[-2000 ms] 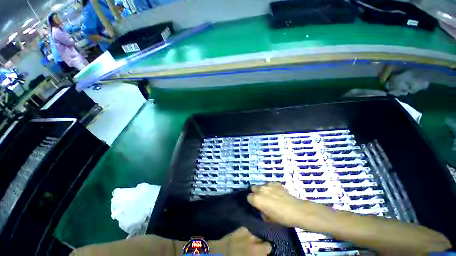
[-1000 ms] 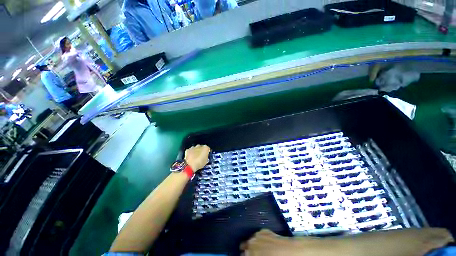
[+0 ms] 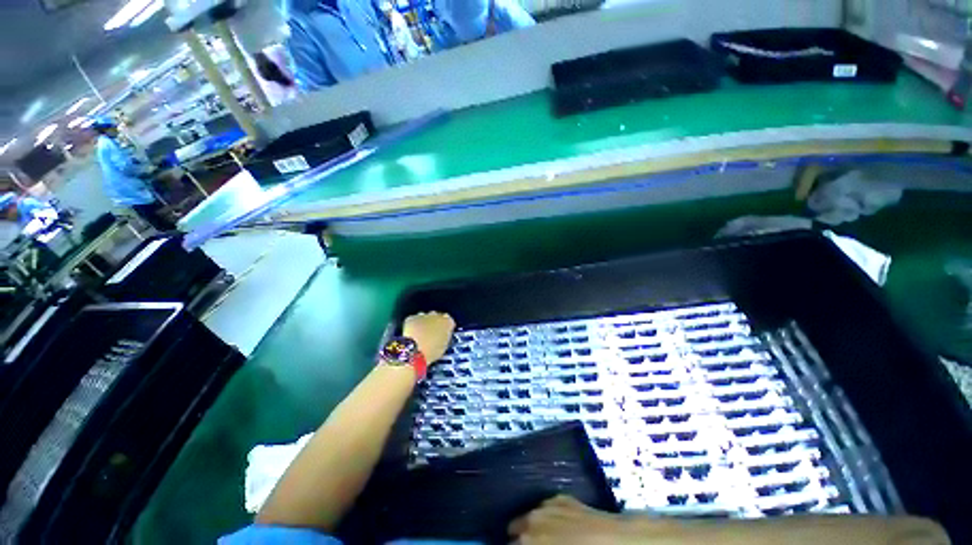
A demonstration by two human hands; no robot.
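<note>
Rows of bright silver metal strips (image 3: 682, 426) lie in a large black tray (image 3: 597, 282) with high rims. My left hand (image 3: 430, 334), with a watch and a red band at the wrist, is at the tray's far left corner, over the ends of the strips; its fingertips are hidden. A small flat black tray (image 3: 501, 479) rests tilted over the near left part of the strips. My right hand (image 3: 565, 522) lies at the small tray's near right edge, cut off in part by the bottom of the picture; its fingers are not clear.
A white cloth (image 3: 272, 474) lies left of the large tray, partly behind my left arm. Stacked black trays (image 3: 192, 373) stand at far left. Black trays (image 3: 636, 77) sit on the raised green shelf (image 3: 469, 144). Clear plastic (image 3: 853, 195) lies under the shelf. People in blue stand beyond.
My left hand has moved from the near edge to the large tray's far left corner. My right hand has moved nearer to me, and the small tray has shifted towards me.
</note>
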